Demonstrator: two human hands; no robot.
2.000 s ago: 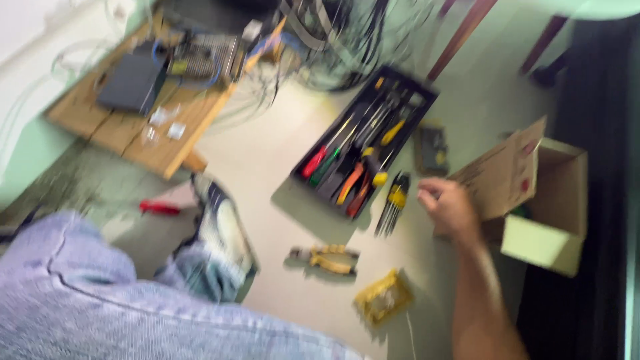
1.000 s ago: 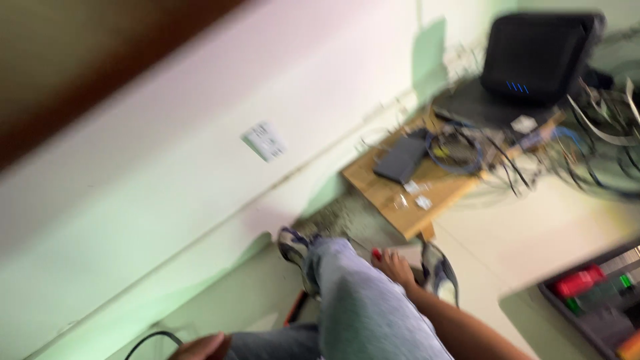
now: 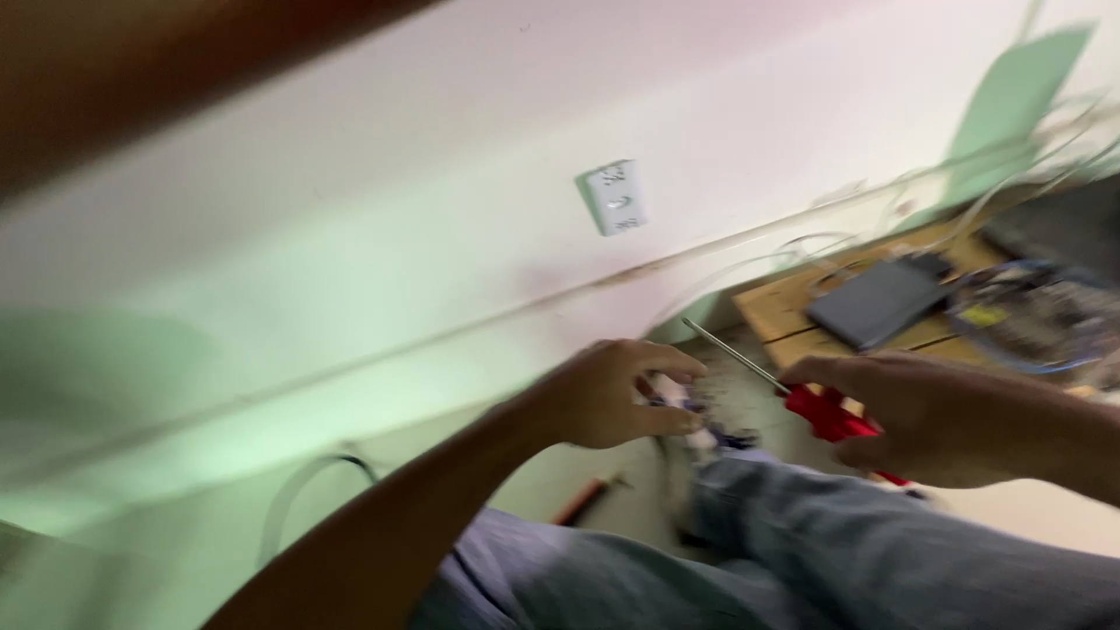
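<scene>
My right hand (image 3: 901, 416) grips the red handle of a screwdriver (image 3: 831, 418), whose metal shaft points up and to the left, toward the wall. To the left of its tip, my left hand (image 3: 621, 394) hovers above my shoe with fingers apart and curled, holding nothing that I can see. A wall outlet plate (image 3: 618, 199) is fixed to the white wall above both hands. On the floor beneath my left forearm lies an orange-handled tool (image 3: 582, 501), blurred and partly hidden by my jeans.
At the right stands a low wooden board or table (image 3: 770, 319) bearing a flat dark grey box (image 3: 879, 302) and tangled cables (image 3: 1032, 315). A dark cable (image 3: 357, 464) curves near the wall at lower left. A blurred brown edge (image 3: 175, 79) crosses the upper left.
The view has swung from the toolbox toward the wall. My left hand has come up from the lower edge. My right hand has risen from beside my shoe, with the red screwdriver now plainly in it.
</scene>
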